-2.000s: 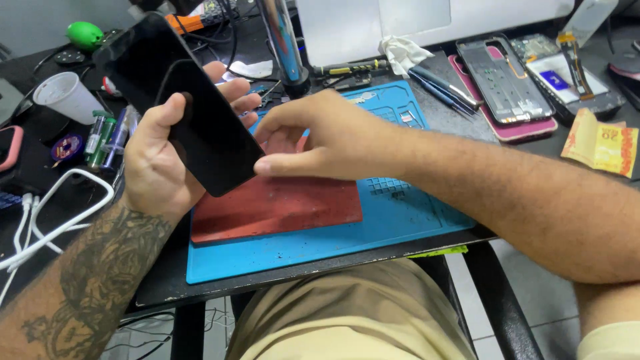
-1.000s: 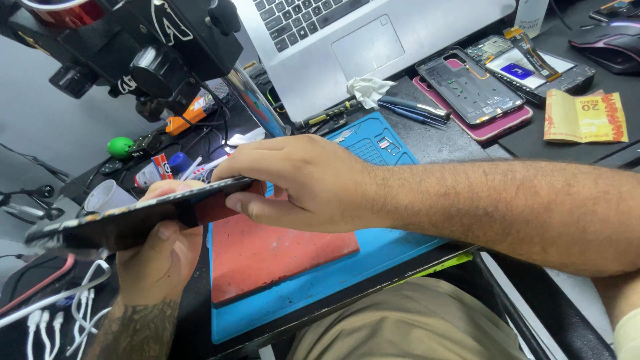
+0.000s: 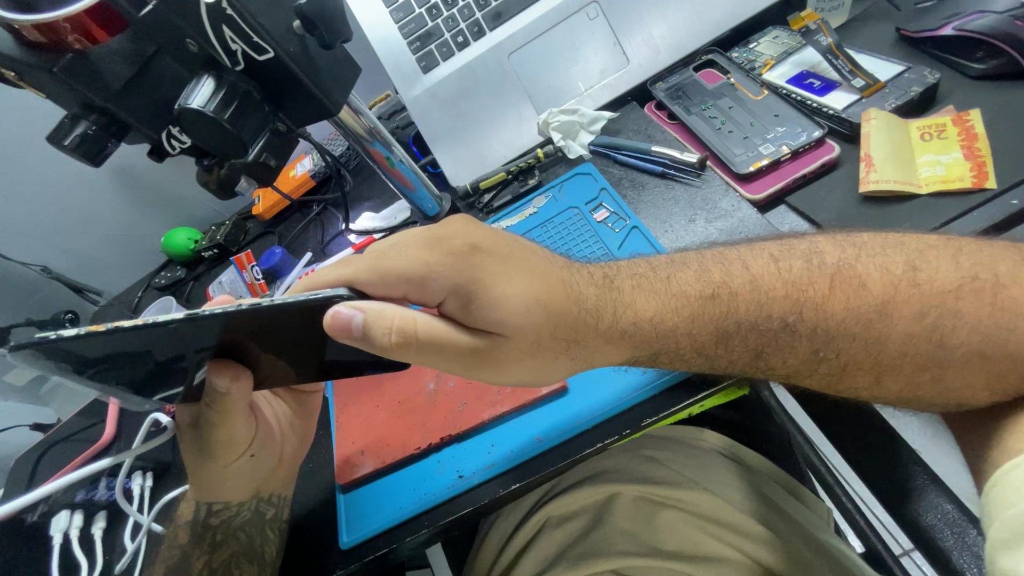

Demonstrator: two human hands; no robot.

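A smartphone screen assembly (image 3: 272, 344), black and glossy, is held tilted nearly edge-on, its side edge facing up. My left hand (image 3: 248, 424) grips it from below, thumb on the glass and fingers behind. My right hand (image 3: 456, 312) pinches its right end, thumb on the front; the other fingers are mostly hidden behind. Beneath the hands a red pad (image 3: 432, 416) lies on a blue silicone repair mat (image 3: 584, 216). A small metal part sits in the mat's upper tray.
A laptop (image 3: 560, 64) stands behind the mat. Tweezers (image 3: 648, 156), a dark phone frame (image 3: 736, 112) on a pink case, an opened phone (image 3: 840, 72) and a banknote (image 3: 928, 152) lie at right. A microscope (image 3: 232, 88) overhangs the left; white cables (image 3: 136, 496) are below it.
The phone assembly has turned from face-on to nearly edge-on. My right hand has moved from beside its lower end to a pinch on that end. The view has shifted noticeably.
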